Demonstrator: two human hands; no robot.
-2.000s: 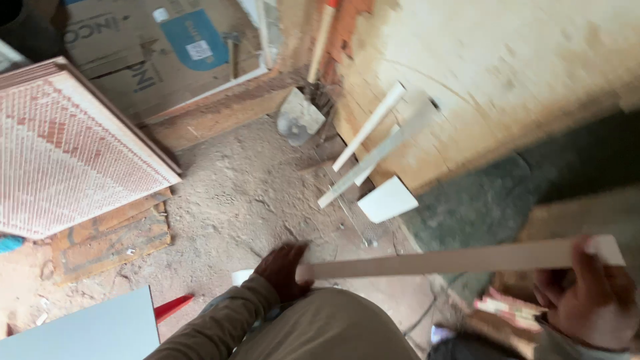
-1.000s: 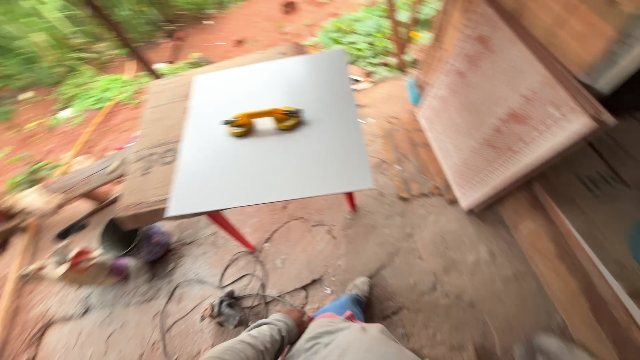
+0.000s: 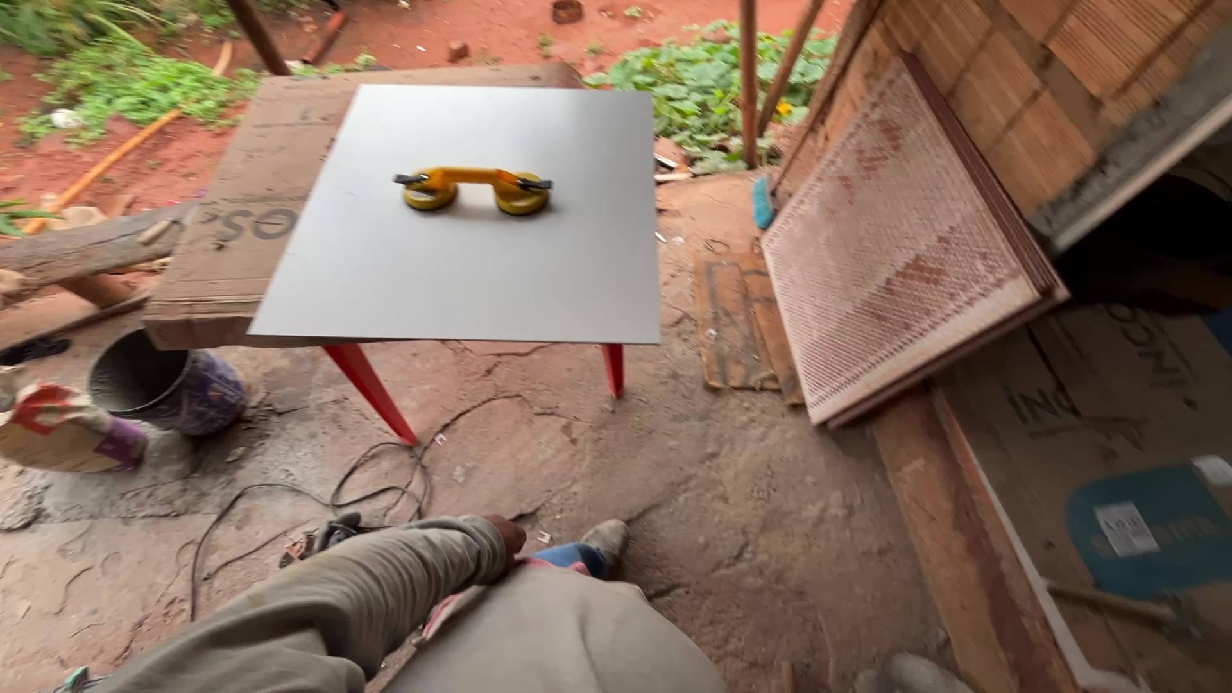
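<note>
My left hand (image 3: pixel 508 541) hangs by my thigh, mostly hidden by the sleeve cuff; whether its fingers are closed or hold anything does not show. My right hand is out of the frame. Ahead stands a table with red legs, covered with brown cardboard (image 3: pixel 226 183). A large grey square tile (image 3: pixel 462 274) lies on it, its near edge reaching past the cardboard. Near the tile's middle sits a yellow double suction-cup lifter (image 3: pixel 475 177) with black levers. A power tool (image 3: pixel 327 535), partly hidden by my forearm, lies on the floor with its cable.
Several tiles (image 3: pixel 905 260), textured backs outward, lean against the hollow-brick wall at right, near cardboard pieces (image 3: pixel 741 327). A bucket (image 3: pixel 173 380) and a torn bag (image 3: pixel 63 433) stand at left. A hammer (image 3: pixel 1116 604) lies on printed cardboard (image 3: pixel 1020 414) beyond a doorway threshold.
The view has swung from the doorway area to the table. Two seconds ago both hands were at a long pale strip; now the strip is out of view and my left hand is down by my leg.
</note>
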